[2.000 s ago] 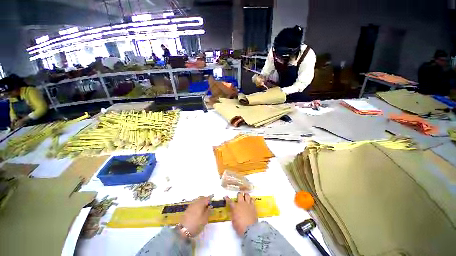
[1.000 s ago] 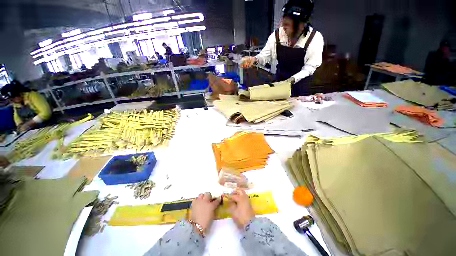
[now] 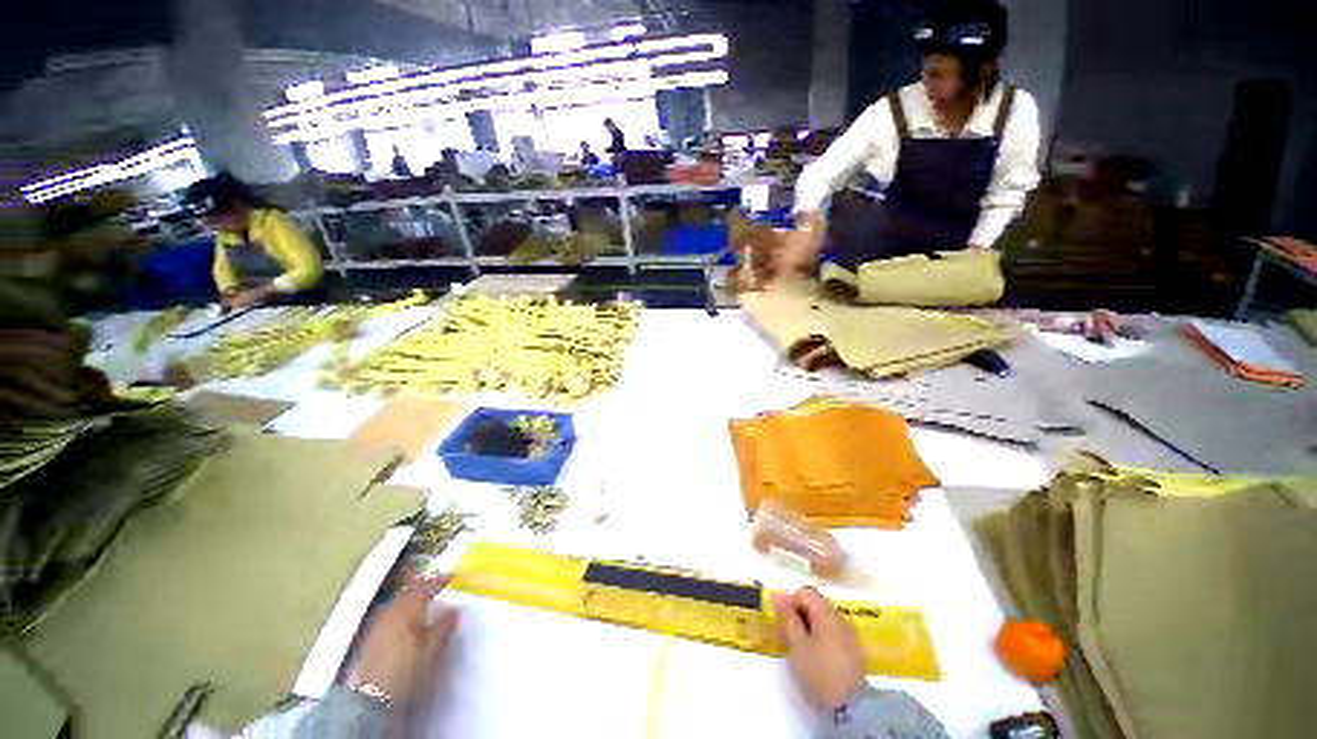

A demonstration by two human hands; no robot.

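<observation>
A long yellow ruler point(image 3: 679, 612) with a black middle strip lies slightly slanted on the white table. My right hand point(image 3: 820, 647) is on its right half with bent fingers on the ruler; anything under the fingertips is hidden. My left hand point(image 3: 405, 638) is blurred, off the ruler, below its left end and beside the white edge of an olive panel. It looks empty with fingers apart. A thin yellow strip point(image 3: 659, 693) runs from the ruler towards me. A transparent lump point(image 3: 797, 540) lies behind the ruler, touching the orange-tan panels point(image 3: 838, 459).
Blue tray point(image 3: 506, 446) and small metal pieces point(image 3: 542, 508) lie behind the ruler. Yellow straps point(image 3: 506, 344) are piled further back. Olive panels lie left point(image 3: 217, 556) and right point(image 3: 1199, 606). An orange ball-like item point(image 3: 1030, 651) is right. A person point(image 3: 939, 173) stands across the table.
The view has turned left. My left hand has moved off the ruler to the left, away from my right hand. The ruler now slants. The person opposite has lowered an arm to the brown pieces.
</observation>
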